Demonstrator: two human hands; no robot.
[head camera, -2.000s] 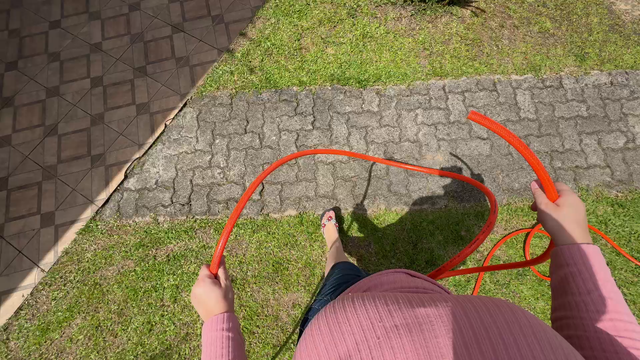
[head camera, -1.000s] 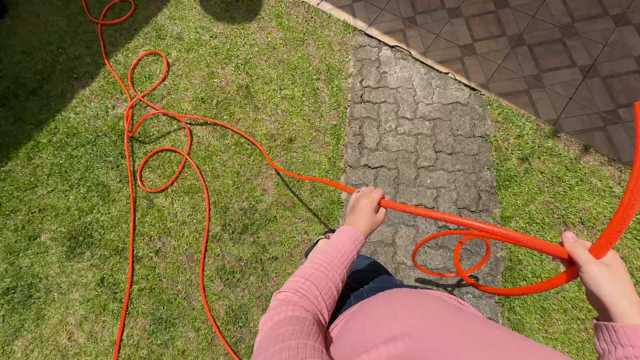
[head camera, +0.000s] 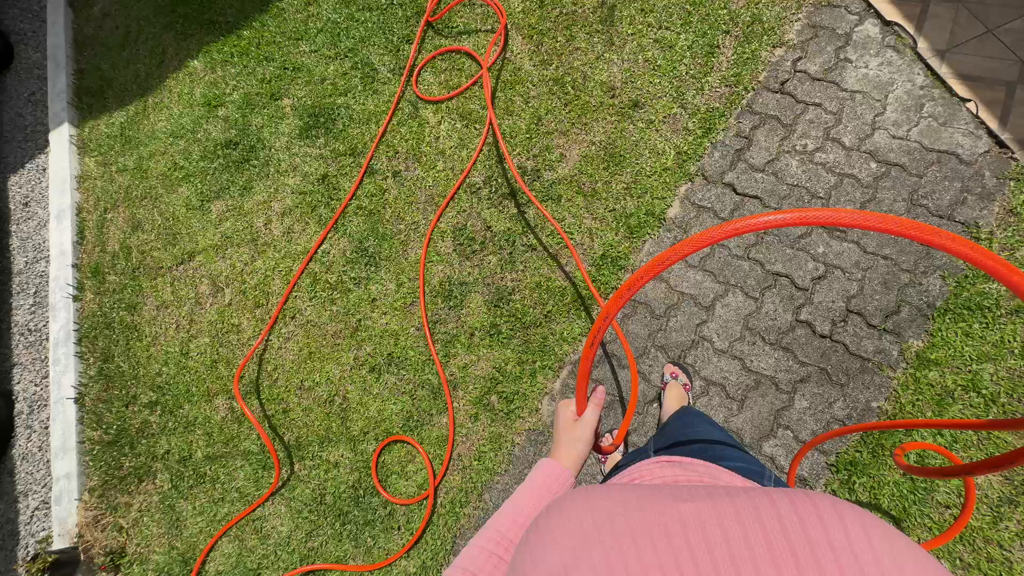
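In the head view my left hand (head camera: 574, 428) is closed around an orange garden hose (head camera: 800, 218), left of my feet. From that hand the hose rises in a wide arc across the paved path and leaves the view at the right edge. A thinner-looking length runs from beside my hand up over the grass, where it crosses itself in loops. Two long strands trail down the lawn, one with a small loop near the bottom. More hose curls lie low at the right. My right hand is outside the view.
A path of interlocking pavers (head camera: 752, 320) runs diagonally under my feet, with grass (head camera: 336, 336) on both sides. A pale concrete curb (head camera: 64, 320) borders gravel at the far left. Brown tiled floor (head camera: 976, 56) shows at the upper right.
My right hand, seen on the hose a second ago, is out of view. The hose now arcs up from my left hand, where it was stretched nearly straight between both hands. The view has turned.
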